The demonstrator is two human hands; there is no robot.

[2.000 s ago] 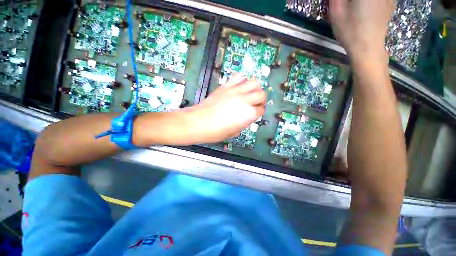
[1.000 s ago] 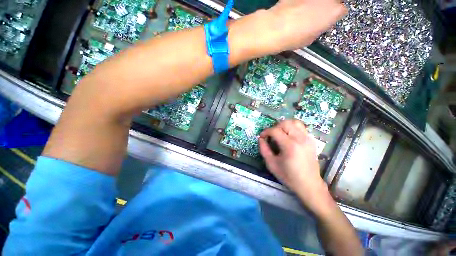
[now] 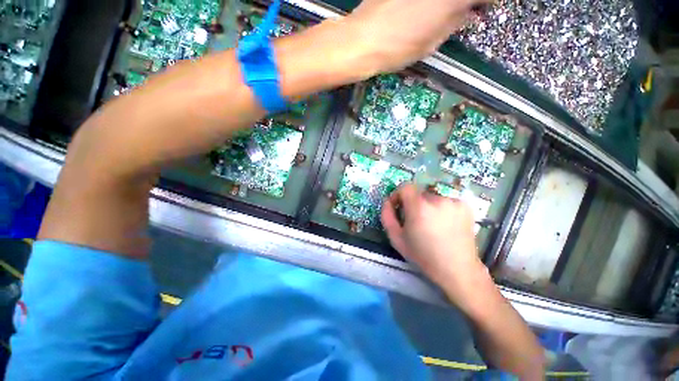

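Note:
A solder pallet (image 3: 320, 201) holds green circuit boards on the conveyor. My right hand (image 3: 432, 223) is at the pallet's near side, between the two near boards. Its bent fingertips are at the right edge of the near left circuit board (image 3: 361, 190); whether they hold a part is hidden. It partly covers the near right board. My left hand (image 3: 421, 26), with a blue wrist strap (image 3: 260, 71) on the wrist, reaches over the far rail to the edge of the silvery component pile (image 3: 558, 56). Its fingertips are cut off or hidden at the top edge.
Another pallet with boards lies to the left, partly under my left forearm. A conveyor gap (image 3: 547, 223) with pale metal and crossbars is at the right. Metal rails (image 3: 327, 253) run along both sides. The dark floor with yellow lines shows below.
Since two seconds ago, my left hand has gone from the boards to the pile, and my right hand from the pile to the near boards. In the last second, my left arm shifted slightly left.

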